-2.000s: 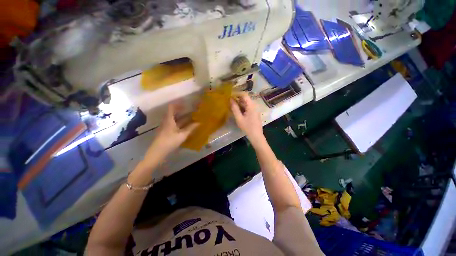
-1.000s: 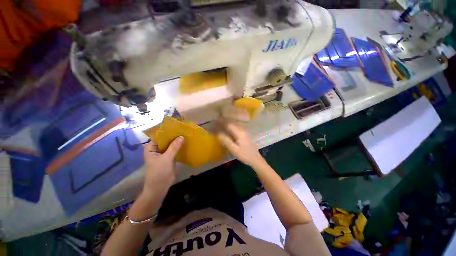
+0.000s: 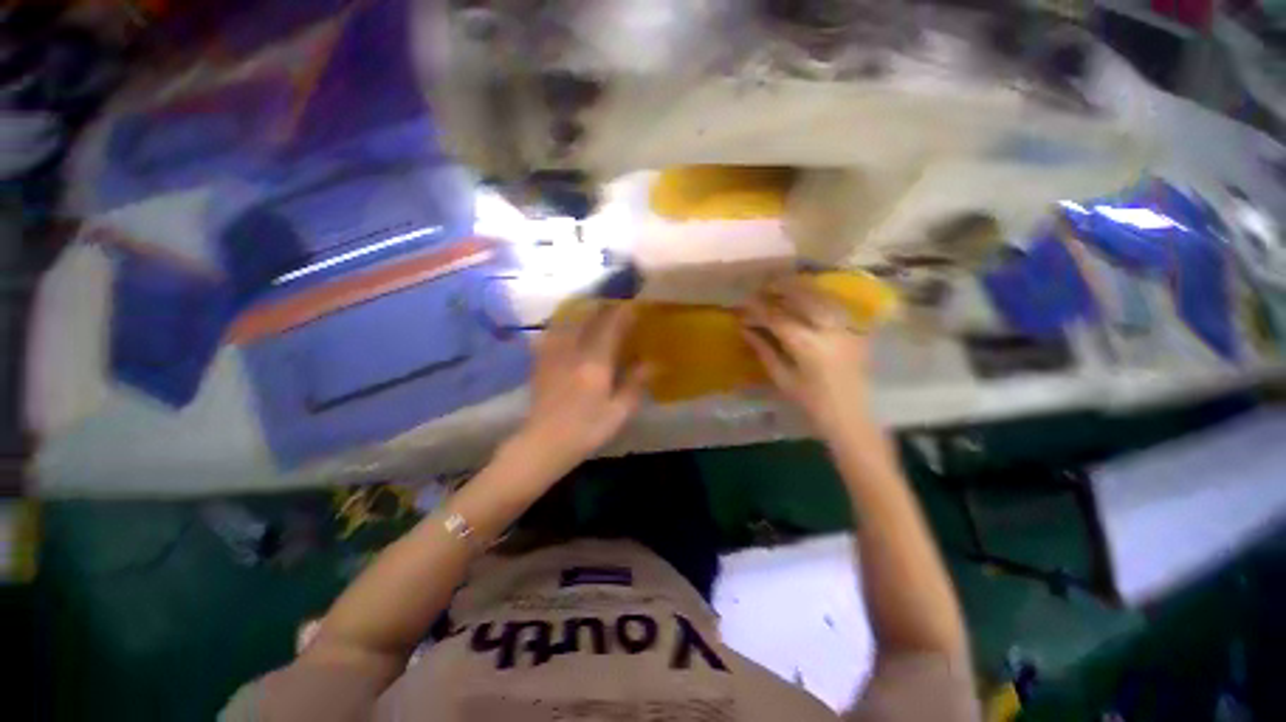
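A yellow fabric piece (image 3: 687, 353) lies on the machine bed right of the lit needle area (image 3: 557, 243). My left hand (image 3: 585, 374) is on its left part, fingers pointing at the needle area. My right hand (image 3: 801, 339) is at its right edge, fingertips on the fabric. A second yellow piece (image 3: 860, 298) shows just beyond my right hand. Another yellow piece (image 3: 719, 192) lies behind, under the arm of the off-white sewing machine (image 3: 846, 120). The frame is blurred; whether the fabric reaches under the presser foot I cannot tell.
A blue plastic sewing template (image 3: 381, 370) with an orange strip lies left of the needle area, a smaller one (image 3: 167, 317) farther left. More blue templates (image 3: 1041, 286) lie at right, near a dark slot (image 3: 1018, 353) in the table. White boards (image 3: 1199, 494) stand below at right.
The view has turned, so the machine sits more level. My left hand has moved from holding up the fabric's left end to lying on it. My right hand is now on the fabric's right edge.
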